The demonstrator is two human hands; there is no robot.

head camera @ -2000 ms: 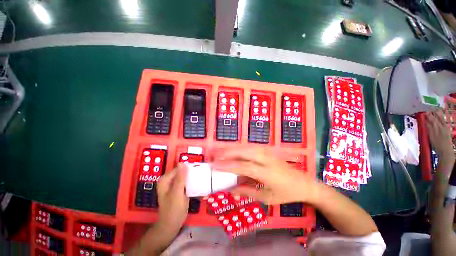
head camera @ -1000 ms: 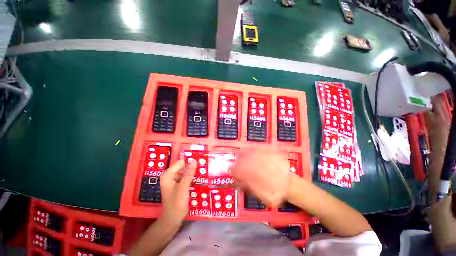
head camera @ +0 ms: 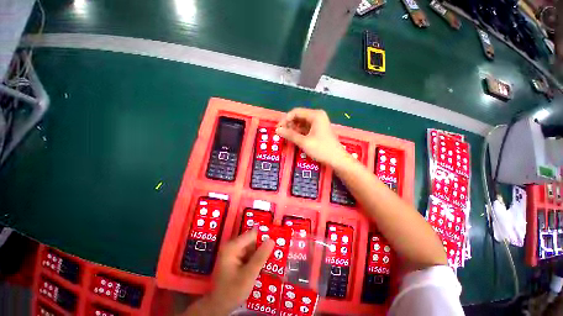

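Observation:
A red tray (head camera: 179, 225) holds black keypad phones in two rows. The top-left phone (head camera: 227, 148) has a plain dark screen; the other visible phones have red films. My right hand (head camera: 307, 131) reaches over the top row, its pinched fingertips at the upper right corner of the red screen film (head camera: 265, 141) on the second phone. My left hand (head camera: 234, 271) holds a film sheet (head camera: 269, 295) over the bottom row. The sheet's upper right part is clear, without a red film. My left hand and the sheet partly hide two bottom-row phones.
Spare film sheets (head camera: 449, 191) lie right of the tray. A pale machine (head camera: 525, 151), a cable and a white smartphone (head camera: 517, 200) are further right. A filled tray (head camera: 89, 274) is at lower left. A grey post (head camera: 327, 43) stands behind. Loose phones lie beyond the bench rail.
My right hand has moved from the film sheet up to the top row. The second top phone now has a red film. The sheet has lost its upper right film. The view has shifted.

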